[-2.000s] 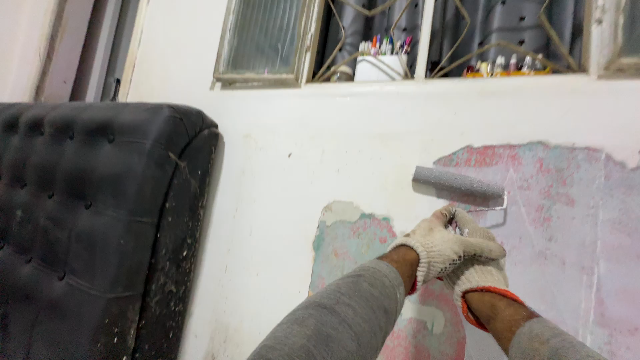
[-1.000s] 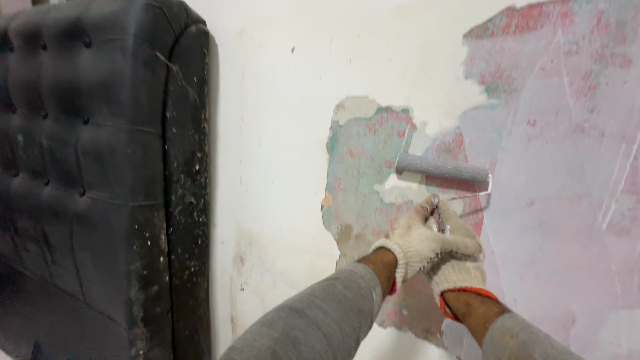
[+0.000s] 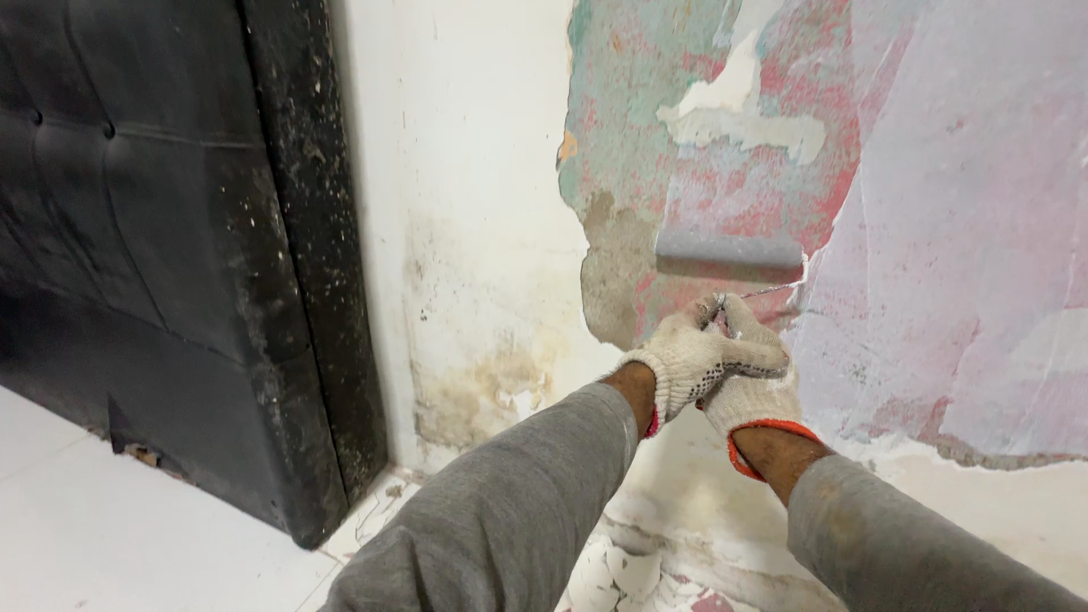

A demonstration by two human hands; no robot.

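A paint roller (image 3: 729,252) with a grey sleeve lies against a wall (image 3: 484,178) whose white coat has come off in a large patch, baring green, red and lilac layers. Both hands wear knitted gloves and are clasped together around the roller's handle, just below the sleeve. My left hand (image 3: 680,357) overlaps my right hand (image 3: 756,374), which has an orange cuff. The handle is mostly hidden by the fingers; its thin wire frame shows at the right end of the sleeve. A paler, wet-looking strip of wall shows above the roller.
A black tufted headboard or sofa back (image 3: 153,212), specked with debris, stands upright at the left on white floor tiles (image 3: 51,484). Paint flakes (image 3: 612,574) lie at the foot of the wall. Brown stains mark the lower wall between them.
Both hands have moved the roller down the wall, from near the top edge of the bare patch to its lower left part. The view has tilted down, and the window is out of sight.
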